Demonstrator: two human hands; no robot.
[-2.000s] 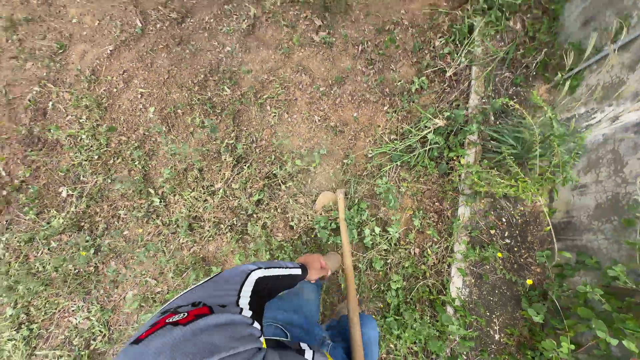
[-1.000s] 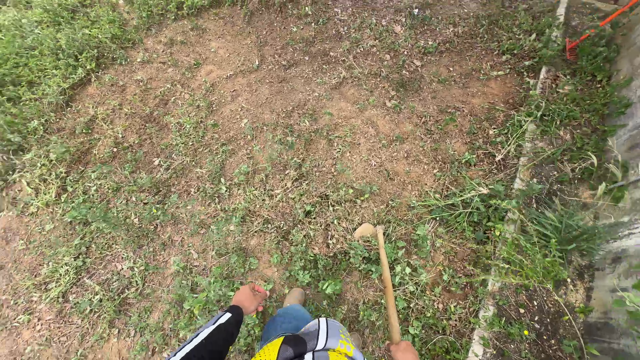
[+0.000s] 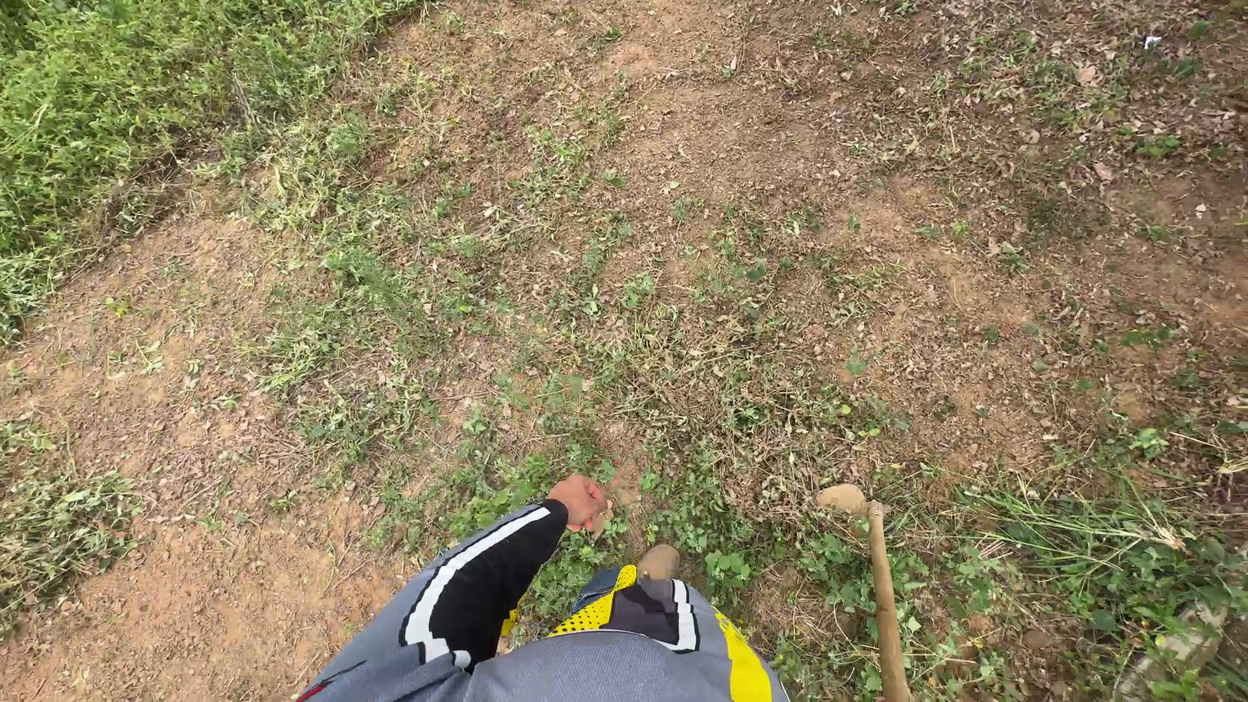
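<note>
My left hand (image 3: 582,502) is low over the weeds, left of a brown shoe (image 3: 659,563), with its fingers curled. Whether anything is between them I cannot tell. To the right, a hoe has its metal blade (image 3: 842,499) at the ground among green weeds. Its wooden handle (image 3: 885,604) slants down and leaves the view at the bottom edge. The hoe is well apart from my left hand. My right hand is out of view, so its hold on the handle does not show.
Reddish-brown soil (image 3: 214,575) with cut weeds and dry leaves surrounds me. Dense green growth (image 3: 117,107) stands at the upper left. Long grass blades (image 3: 1082,531) lie right of the hoe, and part of a pale edging (image 3: 1180,648) shows at the lower right.
My left hand has moved left, away from beside the hoe handle. My right hand, on the handle one second ago, has left the view. The view has swung left.
</note>
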